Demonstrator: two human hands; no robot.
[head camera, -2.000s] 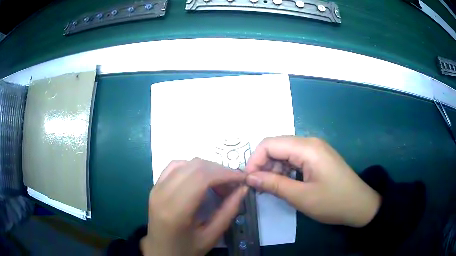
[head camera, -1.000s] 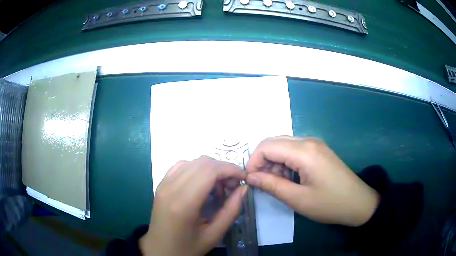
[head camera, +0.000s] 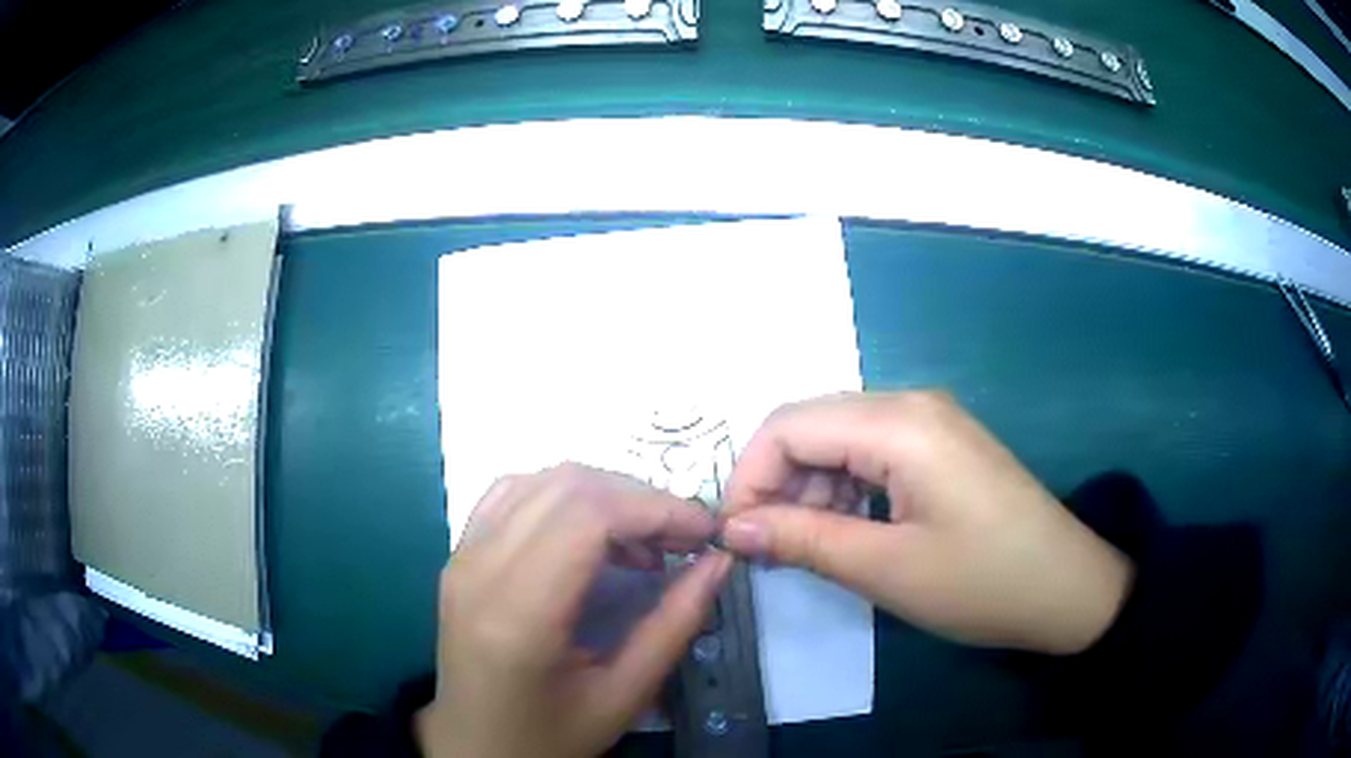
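A dark grey bar (head camera: 717, 684) lies lengthwise on a white paper sheet (head camera: 637, 333). Its lower seats show small shiny bluish discs; a pale round part shows near its far end. My left hand (head camera: 571, 592) is over the bar from the left, thumb and index fingertips close together. My right hand (head camera: 904, 518) comes from the right, its thumb and index pinched at the bar's edge, touching or nearly touching the left fingertips. Whatever is between the fingertips is hidden or too small to tell. The fingers cover the bar's middle.
Two similar bars with round parts, one at the upper left (head camera: 496, 51) and one at the upper right (head camera: 963, 45), lie on the green belt beyond a white rail (head camera: 593, 170). A glossy beige board (head camera: 178, 430) and ridged clear trays (head camera: 37, 415) are left. A thin metallic tool (head camera: 1307, 319) is right.
The two bars on the belt have moved to the right. Both hands stay over the bar, with small fingertip shifts. A shiny spot seen between the fingertips a second ago is now covered.
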